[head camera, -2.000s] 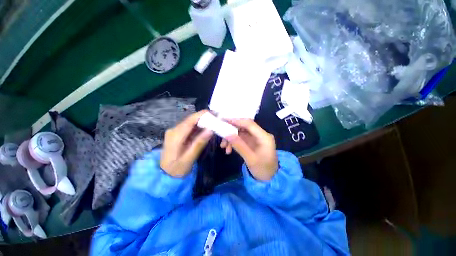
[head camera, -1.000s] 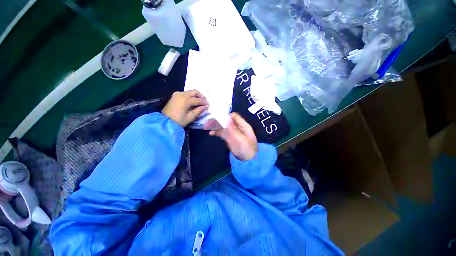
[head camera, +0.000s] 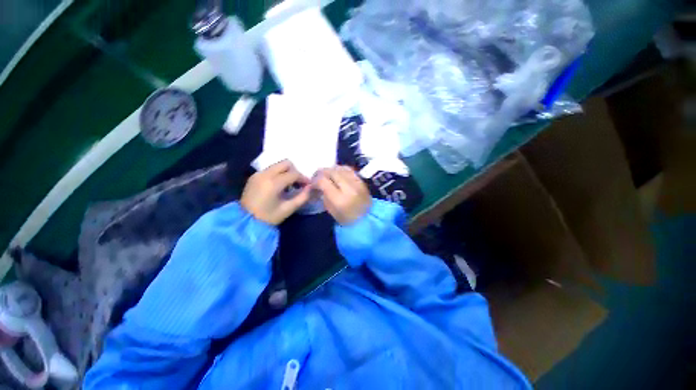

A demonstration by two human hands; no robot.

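My left hand [head camera: 271, 193] and my right hand [head camera: 345, 195] meet at the fingertips over the near edge of the white wipe stack [head camera: 300, 135]. Their fingers pinch a small, thin, pale piece that looks like a wiping cloth [head camera: 313, 204]; it shows just below the fingertips and is mostly hidden. The wipe stack lies on the black work mat [head camera: 210, 148] with white lettering. A second white sheet or block [head camera: 309, 55] lies behind it. Crumpled white wipes [head camera: 381, 145] lie to its right.
A white bottle [head camera: 231, 61], a round tin [head camera: 168, 116] and a small white block [head camera: 240, 114] stand behind. Clear plastic bags [head camera: 465, 76] lie at right. A grey speckled sheet [head camera: 130, 236] and a headset [head camera: 30, 335] are at left. A cardboard carton [head camera: 526, 221] is below the bench.
The small white block seen in my fingers two seconds ago no longer shows there. My hands moved over the wipe stack, then came together at the fingertips. The view has shifted right.
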